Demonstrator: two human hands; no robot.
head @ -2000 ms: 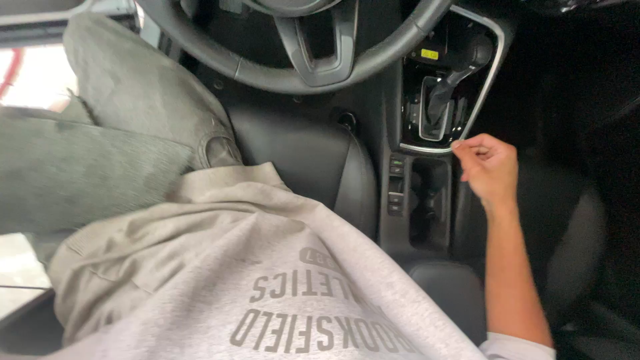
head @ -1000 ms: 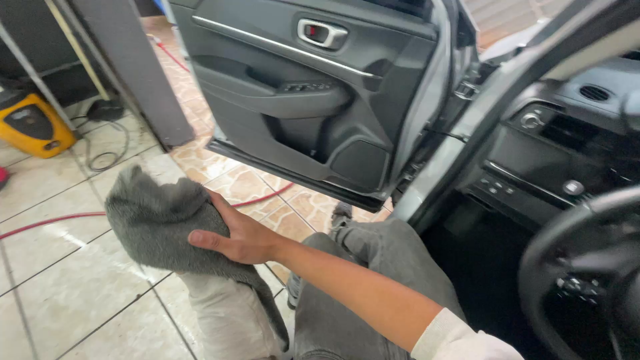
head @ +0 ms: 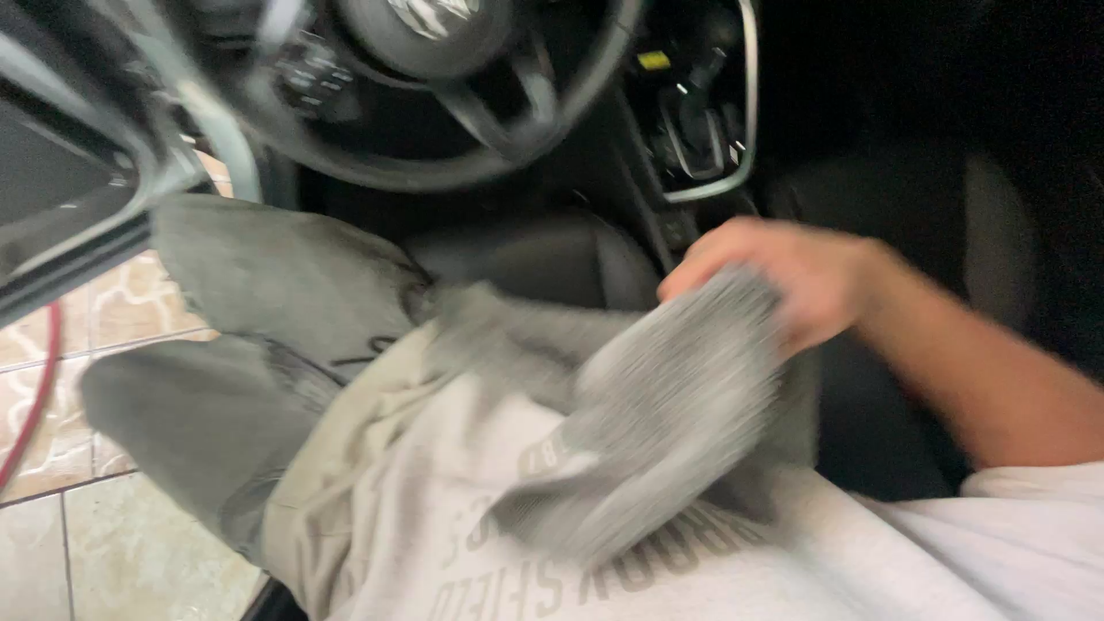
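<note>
My right hand (head: 776, 272) grips a grey microfibre cloth (head: 681, 405), which hangs in loose folds over the front of my shirt. Motion blurs both the hand and the cloth. Just beyond the fingers is the car's centre console, with its gear lever (head: 700, 103) inside a bright trim frame (head: 750, 129). My left hand is out of sight; whether it lies behind the cloth cannot be told.
The steering wheel (head: 431, 172) arches over my lap, close to my knees. On the left stands the open car door (head: 69, 155). Outside, a red hose (head: 39, 388) crosses the floor tiles (head: 155, 535). A dark seat (head: 888, 250) is on the right.
The view has swung from the open door and tiled floor back to the wheel and console. The cloth, earlier held out over the floor, is now in front of my shirt.
</note>
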